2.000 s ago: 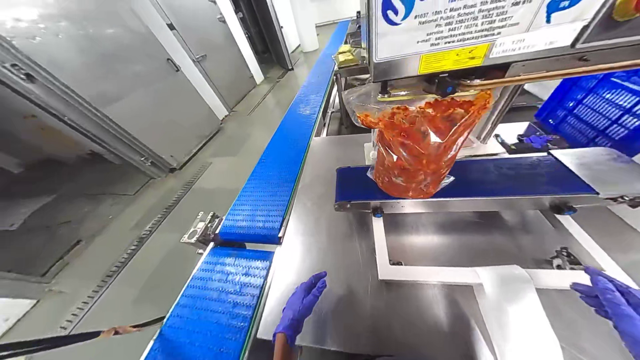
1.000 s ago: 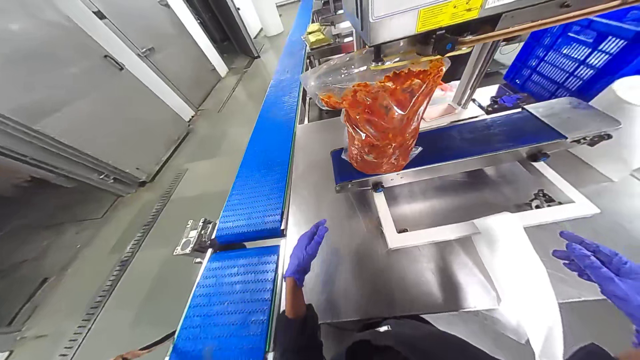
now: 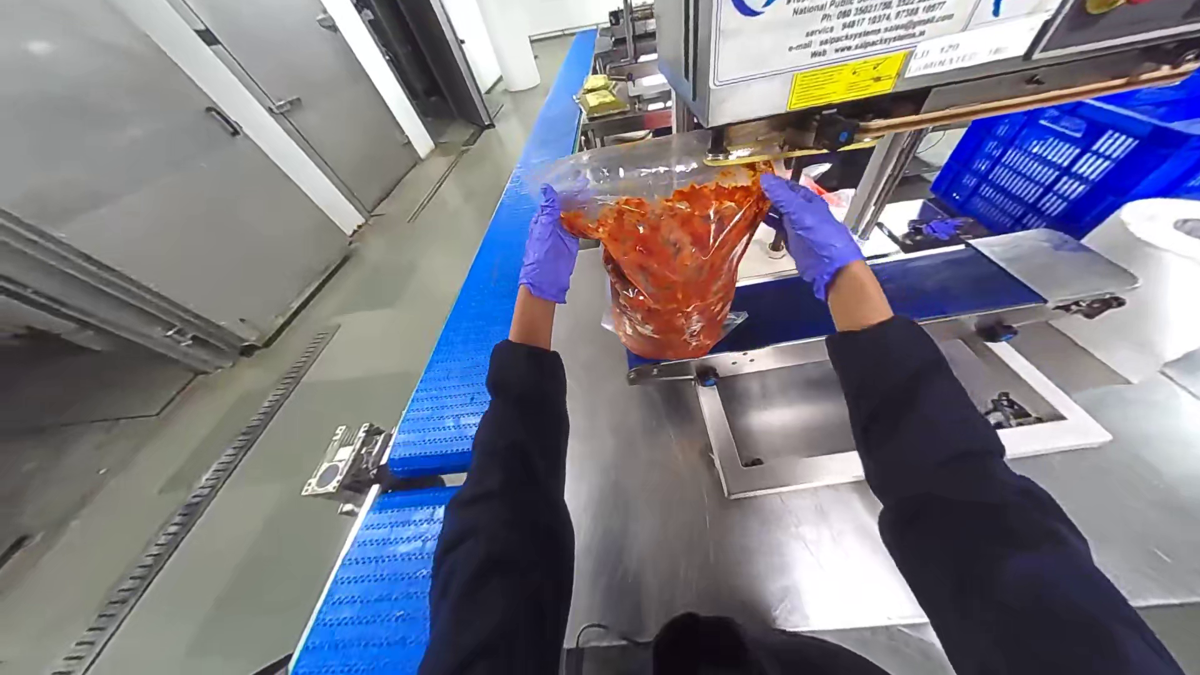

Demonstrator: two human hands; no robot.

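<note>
A clear plastic bag of red marinated food (image 3: 680, 267) stands upright at the left end of the small blue conveyor belt (image 3: 900, 292). Its upper part reaches the underside of the band sealing machine (image 3: 750, 84). My left hand (image 3: 550, 246), in a purple glove, grips the bag's upper left edge. At the bag's upper right side is my right hand (image 3: 811, 230), gloved alike, its fingers closed on the plastic near the sealer. Both thumbs and fingertips are partly hidden by the bag.
A long blue conveyor (image 3: 469, 347) runs along the left of the steel table (image 3: 647, 487). Blue plastic crates (image 3: 1050, 169) and a large white roll (image 3: 1148, 281) stand at the right. A white frame (image 3: 1059, 436) supports the small conveyor. Yellow packs (image 3: 602, 98) lie at the far end.
Both hands, earlier apart and holding nothing over the table, have moved forward and taken hold of the bag's sides. A white strip that hung by the small conveyor's frame no longer shows there.
</note>
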